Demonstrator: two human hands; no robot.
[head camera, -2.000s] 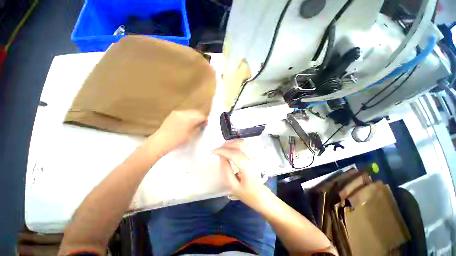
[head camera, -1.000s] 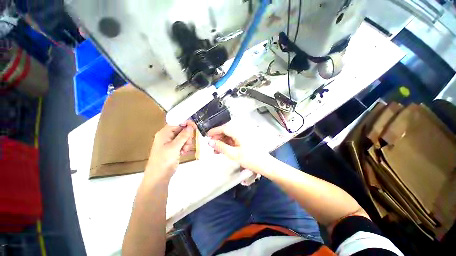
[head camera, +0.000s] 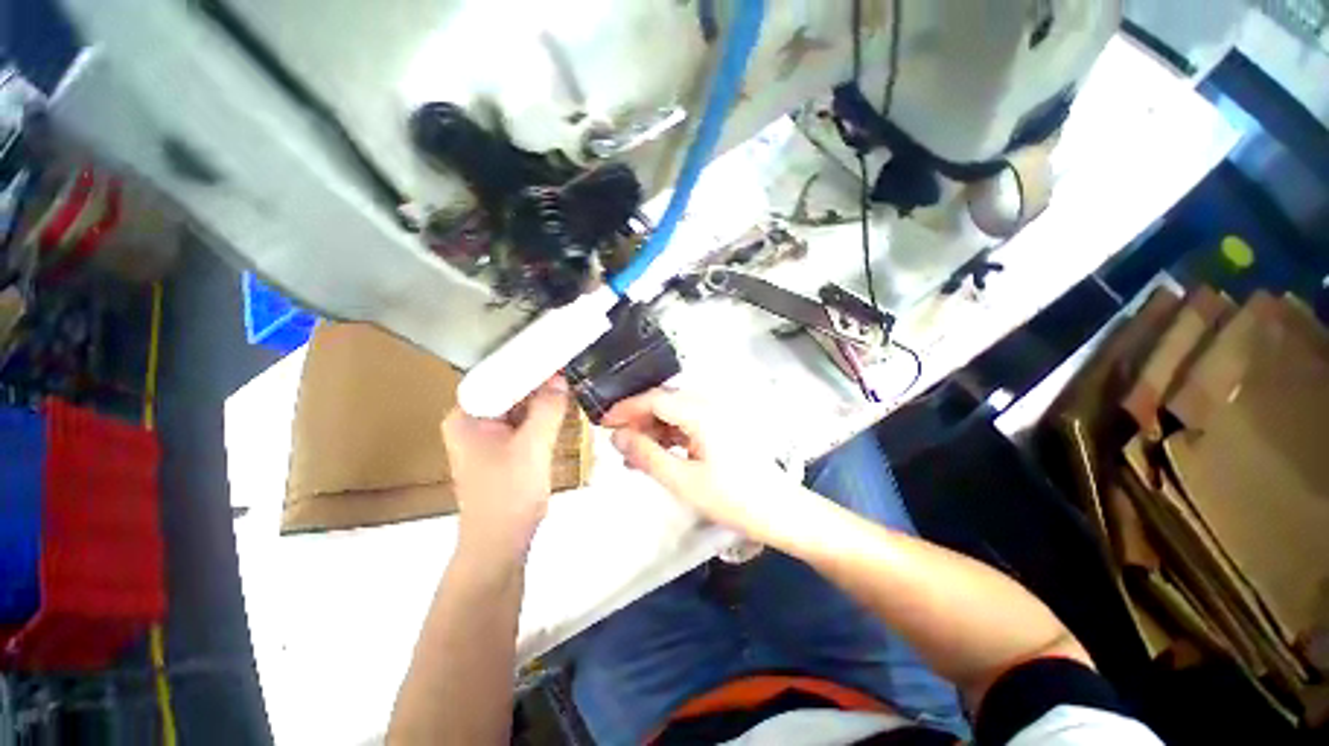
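Note:
A tan-brown panel (head camera: 365, 437) lies on the white table under the sewing machine head (head camera: 335, 161), left of the needle area. My left hand (head camera: 503, 445) is on the panel's right part, fingertips at the white guard bar (head camera: 536, 354) and partly hidden by it. Its fingers look closed on the panel's edge. My right hand (head camera: 685, 459) is at the dark needle plate (head camera: 627, 364), thumb and fingers close together; whether something small is between them cannot be told. The needle is hidden behind the bar.
A metal lever (head camera: 773, 299) and pink-red snips (head camera: 863, 372) lie right of the needle plate. A stack of brown panels (head camera: 1239, 437) stands at the right. A red bin (head camera: 102, 510) is on the left floor, and a blue bin (head camera: 274, 313) shows beyond the table (head camera: 328, 612).
The view has tilted and come closer to the machine. Since two seconds ago the panel has come to the needle area, and both hands are now at it.

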